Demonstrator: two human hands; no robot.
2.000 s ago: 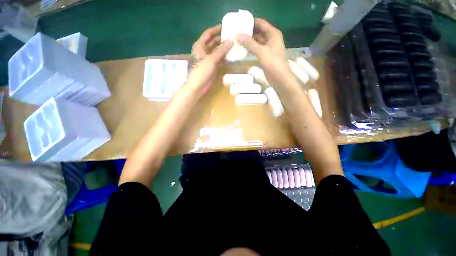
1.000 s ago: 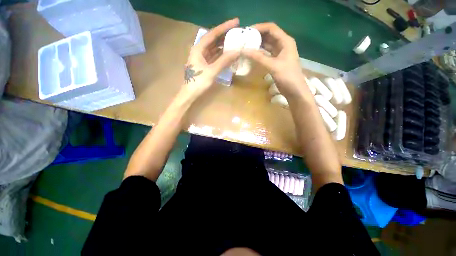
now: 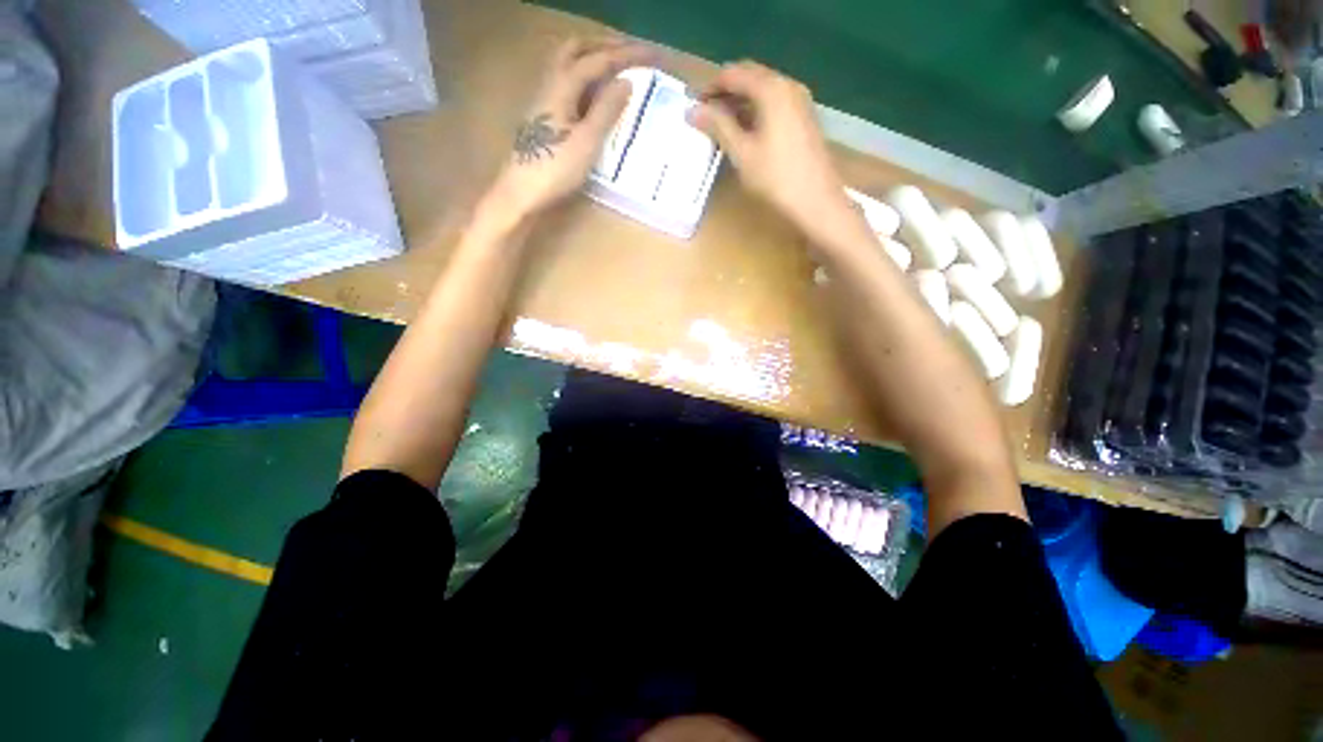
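A white blister tray (image 3: 660,171) lies at a slant on the brown bench top, with long white shapes in its slots; glare hides whether these are units. My left hand (image 3: 573,123) is at the tray's upper left, thumb and fingers bent around its edge. My right hand (image 3: 762,131) is at its upper right, fingertips bent together at the edge. Whether either hand grips a unit or the tray is hidden. Loose white oblong units (image 3: 979,297) lie in a pile right of my right forearm, which partly covers some.
Stacked empty trays (image 3: 327,189) stand at the left. Black moulded trays (image 3: 1190,348) in clear plastic stand at the right, beside a grey metal rail (image 3: 1204,174). Two white pieces lie on the green strip (image 3: 929,87) beyond. Pink parts (image 3: 842,515) show below the bench edge.
My hands have come down from above the bench with the white units to the tray and moved apart. The tray is now between them. The view has shifted, moving the pile rightward.
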